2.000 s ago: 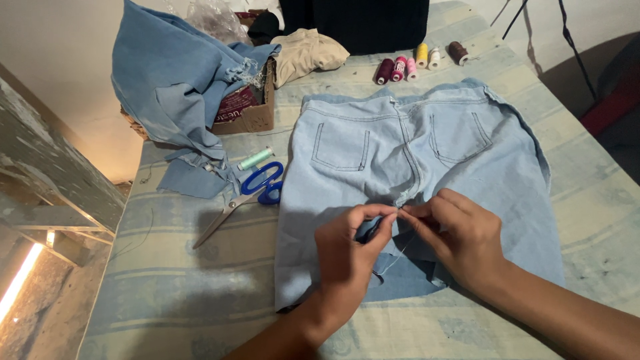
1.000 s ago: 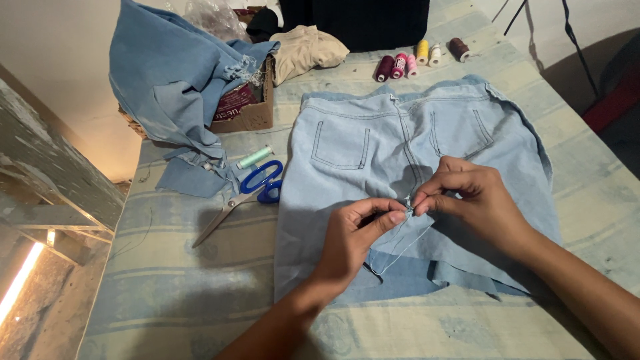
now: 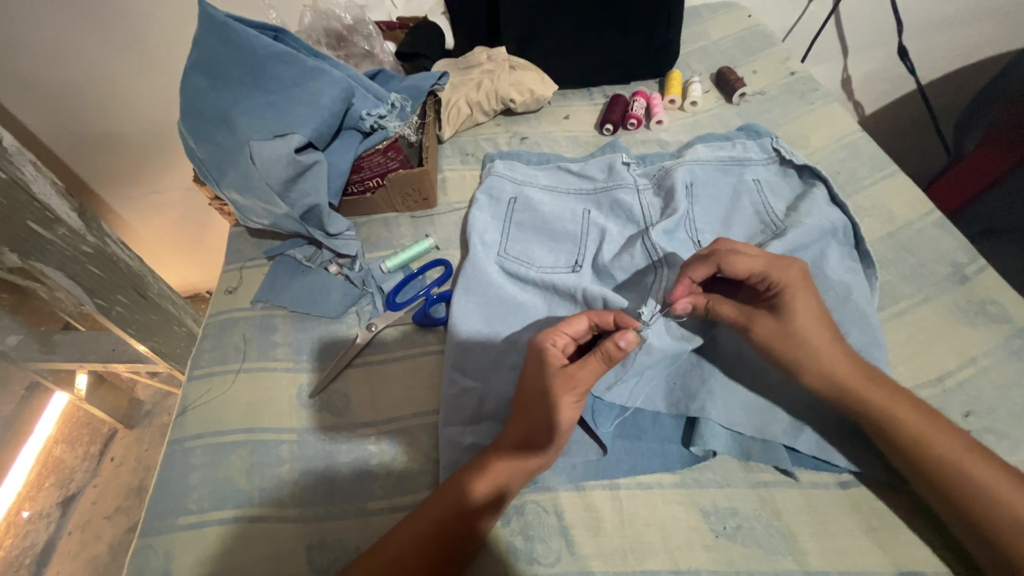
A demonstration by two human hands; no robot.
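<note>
A light-blue denim garment [image 3: 544,296], inside out or wrong side up I cannot tell, lies flat with two stitched pocket outlines. My left hand [image 3: 572,368] pinches the denim at the lower end of the centre seam. Just right of it, my right hand [image 3: 740,300] holds a thin sewing needle [image 3: 661,314] between thumb and forefinger, its tip at the frayed seam end. Pale thread [image 3: 640,392] hangs in a loose loop below my fingers. Left of the garment lie blue-handled scissors [image 3: 384,320] with blades together, beside a mint-green thread spool [image 3: 408,254].
A cardboard box [image 3: 412,188] heaped with denim scraps [image 3: 264,104] stands at the back left, beside a beige cloth [image 3: 488,84]. Several thread spools [image 3: 636,110] lie behind the garment, near a black object [image 3: 568,40]. A patterned cloth [image 3: 264,496] covers the table.
My right hand has moved slightly away from my left hand since a second ago. Two seconds ago the fingertips of both hands were together at the seam.
</note>
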